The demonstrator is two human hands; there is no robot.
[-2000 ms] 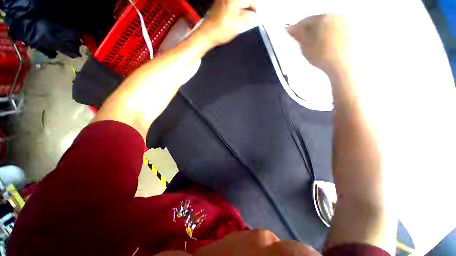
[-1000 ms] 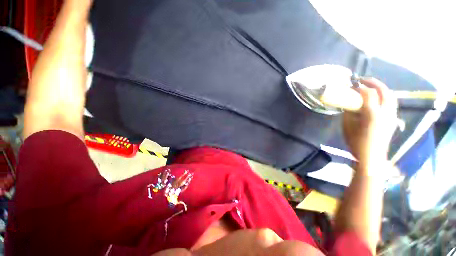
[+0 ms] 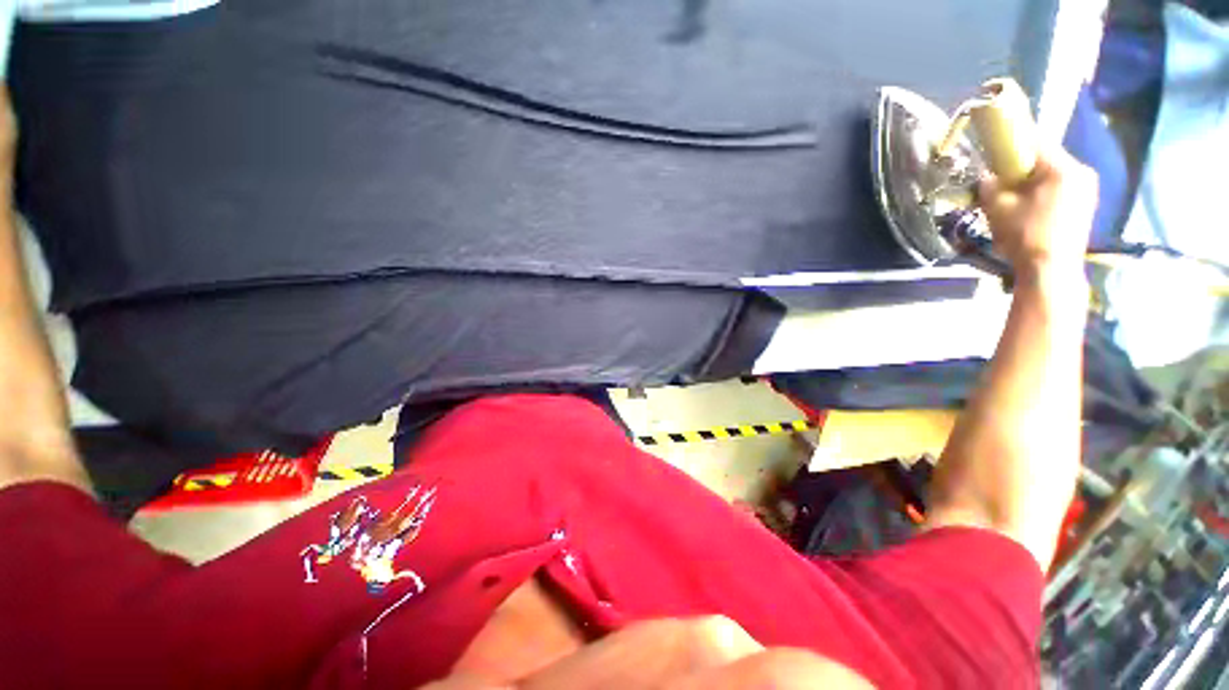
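Observation:
The dark garment body (image 3: pixel 580 202) lies spread over the pressing table. A long lengthwise seam (image 3: pixel 539 119) crosses its upper part. Its near part, with a folded band at the right end, hangs at the table's front edge. My right hand (image 3: pixel 1035 202) is closed on the pale handle of the steam iron (image 3: pixel 917 169). The iron is at the right on the dark cloth, its shiny metal side towards the left; whether it lies flat I cannot tell. My left forearm runs up the left rim of the picture; my left hand is out of view.
The white table edge (image 3: pixel 883 330) shows at the front right. A red crate (image 3: pixel 243 472) stands below the table at the left. Black-and-yellow tape (image 3: pixel 721 434) marks the floor. A black cord (image 3: pixel 1146 249) runs off right behind the iron.
My right hand has moved the iron to the right and turned it. The view has swung rightwards along the garment. My left arm has shifted to the left rim.

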